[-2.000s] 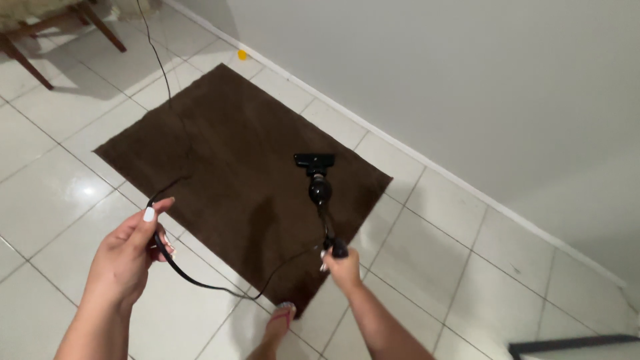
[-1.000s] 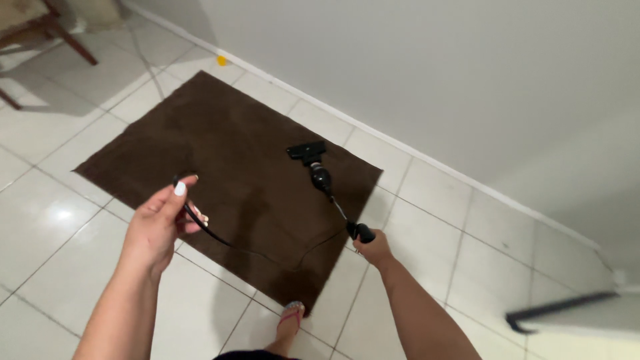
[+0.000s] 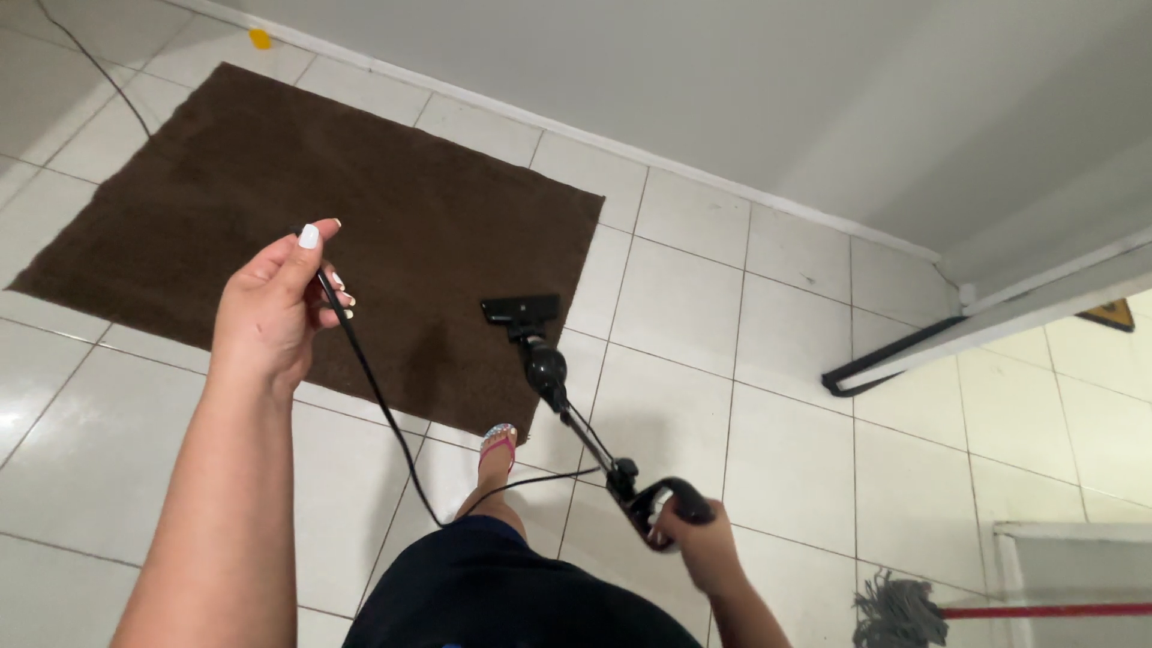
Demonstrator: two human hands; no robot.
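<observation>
My left hand [image 3: 279, 297] is raised over the brown rug, pinching the black power cord [image 3: 373, 382] between thumb and fingers. From there the cord hangs in a loop and runs to the vacuum. My right hand [image 3: 697, 531] grips the looped black handle of a stick vacuum cleaner [image 3: 545, 369] at lower centre. The wide black floor head rests on the near right part of the brown rug [image 3: 360, 198], close to its right edge. My foot in a pink flip-flop [image 3: 499, 439] is at the rug's near right corner.
A grey wall with a white skirting board [image 3: 702, 184] runs behind the rug. At right, a door [image 3: 1008, 306] has a black strip [image 3: 891, 355] along its bottom. A grey string mop [image 3: 900, 612] with a red handle lies lower right. A yellow object [image 3: 260, 39] is by the wall.
The vacuum's floor head has moved back toward me, to the rug's near right part. My left hand still holds the cord. The view has shifted to the right, bringing the mop into sight.
</observation>
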